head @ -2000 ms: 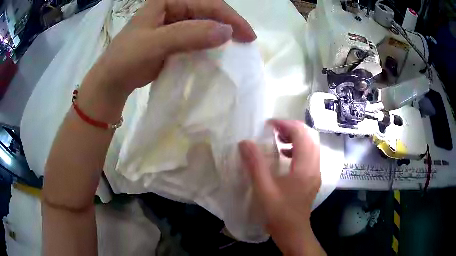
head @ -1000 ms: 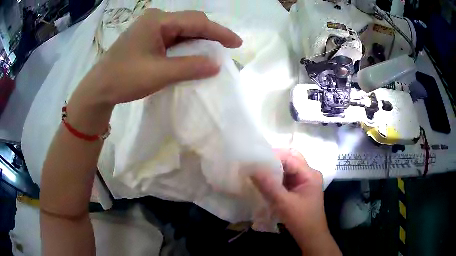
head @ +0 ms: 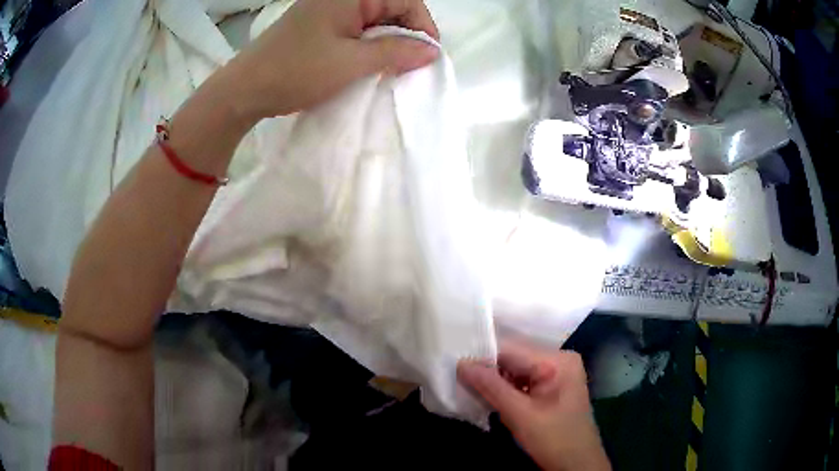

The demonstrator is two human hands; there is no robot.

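A white garment piece (head: 359,212) hangs in loose folds between my hands, left of the sewing machine. My left hand (head: 368,46), with a red string at the wrist, grips its upper edge near the top of the view. My right hand (head: 538,391) pinches the lower end of the edge between thumb and fingers at the bottom centre. The folded hem (head: 446,212) runs as a straight band between the two hands. The cloth is apart from the dark needle area (head: 621,147). Whether snips are in my right palm, I cannot tell.
The sewing machine's white bed (head: 557,166) is brightly lit at the right. A printed ruler (head: 644,284) runs along the table's front edge. A dark flat object (head: 795,207) lies at far right. More white cloth (head: 69,156) is heaped at left. Yellow-black tape (head: 699,396) shows on the green floor.
My right hand has moved down, and my left hand is higher in view than one second ago. The cloth edge between them is now drawn out longer and straighter.
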